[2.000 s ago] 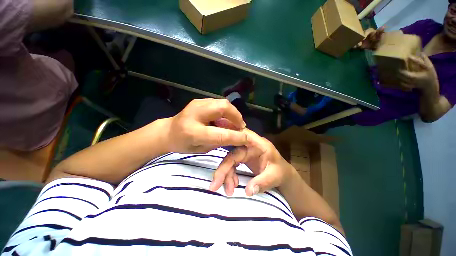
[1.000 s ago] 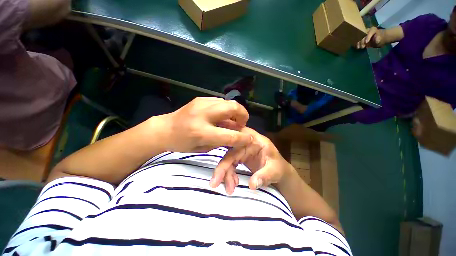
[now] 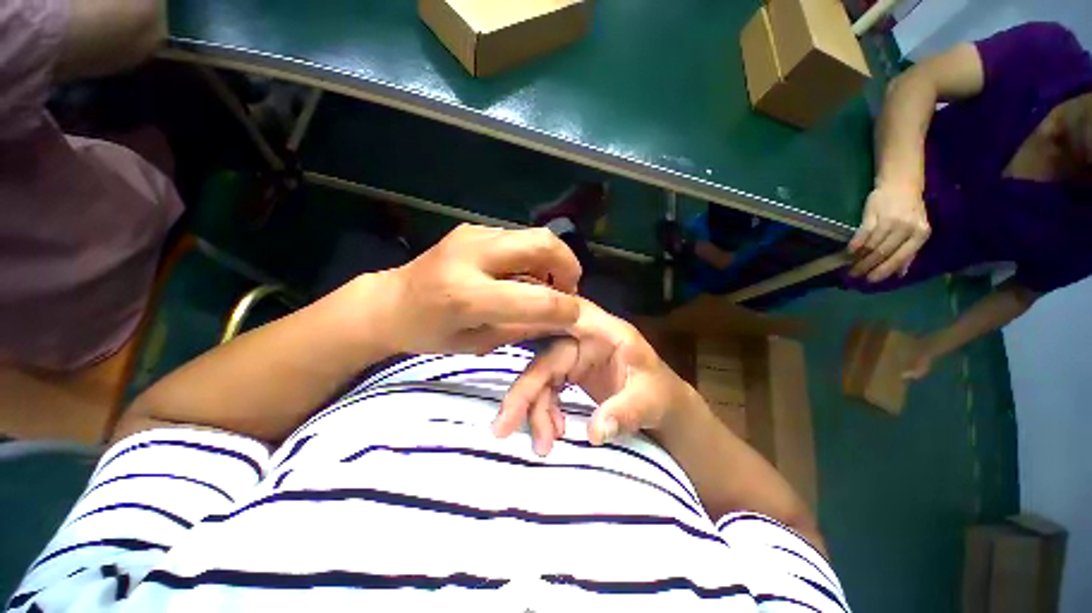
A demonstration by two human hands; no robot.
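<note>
My left hand (image 3: 485, 291) and my right hand (image 3: 611, 371) are together in front of my striped top, below the table edge. The left fingers are curled and press on the back and fingers of the right hand. The right hand is bent down with its thumb and fingers apart. I see no object in either hand; what lies between them is hidden. The nearest carton (image 3: 527, 36), plain brown and cut off by the top edge, lies on the green table (image 3: 647, 108), touched by neither hand.
A second brown carton (image 3: 805, 72) stands at the table's right end. A person in purple (image 3: 958, 180) rests one hand on the table corner and holds a small carton (image 3: 886, 369) low. A large open carton (image 3: 790, 413) is beside my right arm. Another person in pink (image 3: 90, 240) is at left.
My hands stay together and have shifted only slightly. The person in purple has lowered the small carton from above the table edge, out to the right, then down towards the large carton.
</note>
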